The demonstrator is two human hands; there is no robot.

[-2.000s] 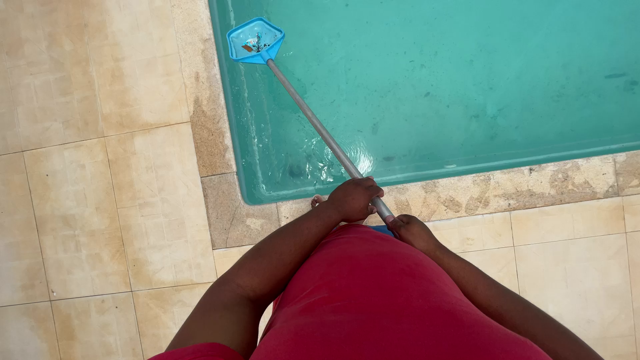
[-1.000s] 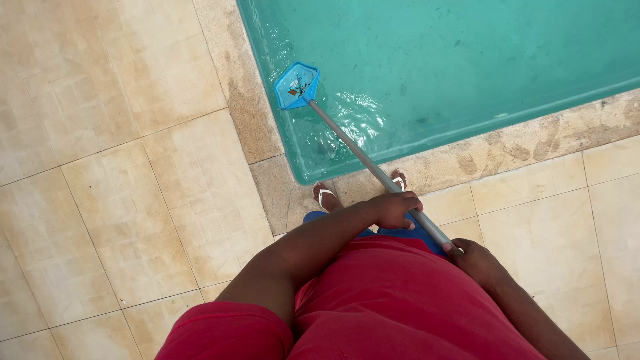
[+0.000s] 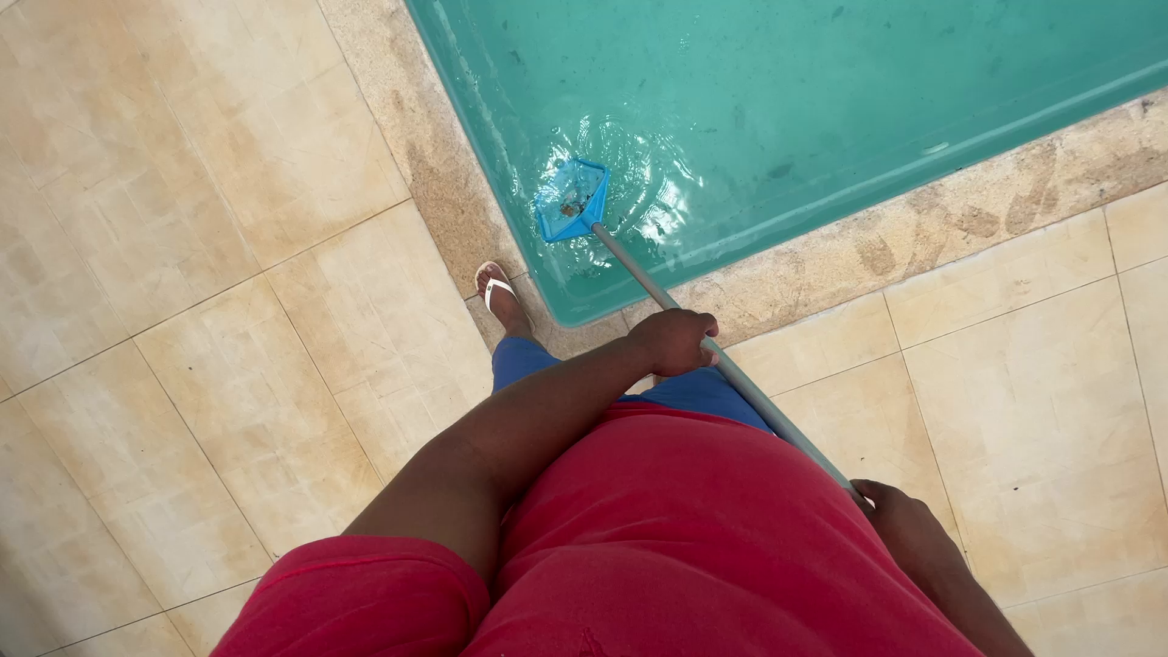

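My left hand (image 3: 677,341) is closed round the grey pole (image 3: 762,401) of a pool skimmer, in front of my blue shorts. Farther down the same pole, near its rear end at my right side, my right hand (image 3: 890,516) grips it. The blue skimmer net (image 3: 573,201) is at the pole's far end, at the water surface by the pool's near left corner. Dark debris and bits like leaves lie in the mesh. Ripples spread around the frame in the pool water (image 3: 821,109).
A stone coping (image 3: 949,219) edges the pool, with darker stains on it. Beige floor tiles (image 3: 365,319) surround it. My foot in a white flip-flop (image 3: 497,292) stands beside the pool corner; the other foot is hidden.
The net has come nearer to me, toward the pool corner, and ripples now surround it. My right hand has drawn back to my side with the pole. One foot now shows left of the corner.
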